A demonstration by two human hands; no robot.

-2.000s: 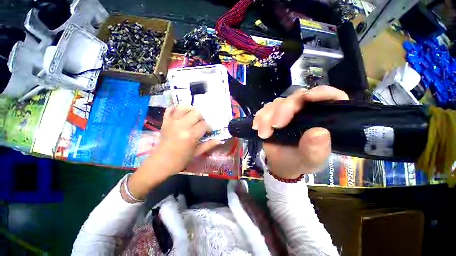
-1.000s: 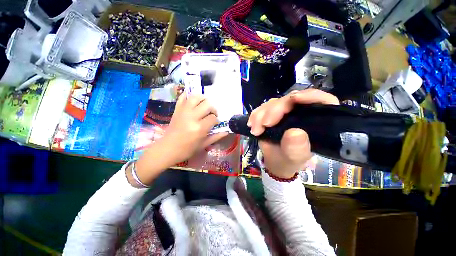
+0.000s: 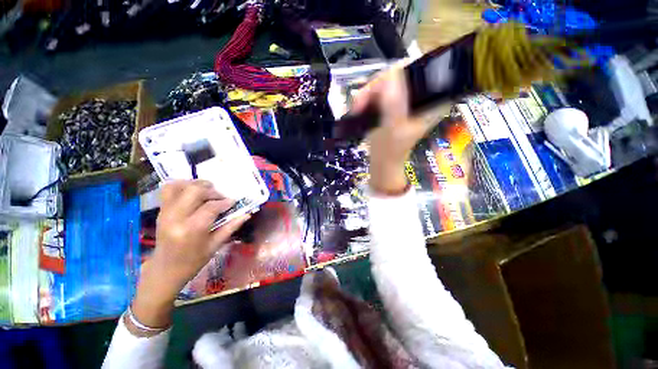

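A white plastic housing (image 3: 238, 162) with a square opening lies tilted at the left of centre. My left hand (image 3: 189, 216) grips its near edge, with the fingers partly over it. My right hand (image 3: 397, 119) is blurred and holds the black electric screwdriver (image 3: 441, 72), up and to the right of the housing and apart from it. Yellow ties (image 3: 509, 58) hang at the driver's upper end. The driver's tip is too blurred to make out.
A brown box (image 3: 146, 119) of small metal parts stands left. White units (image 3: 29, 173) are at far left, another (image 3: 570, 133) at right. A maroon wire bundle (image 3: 249, 61) and black leads (image 3: 195, 94) lie behind. An open carton (image 3: 555, 288) is below the bench, right.
The right hand has moved the screwdriver up and away from the housing. The left hand has turned the housing and shifted it left. The whole view has also swung.
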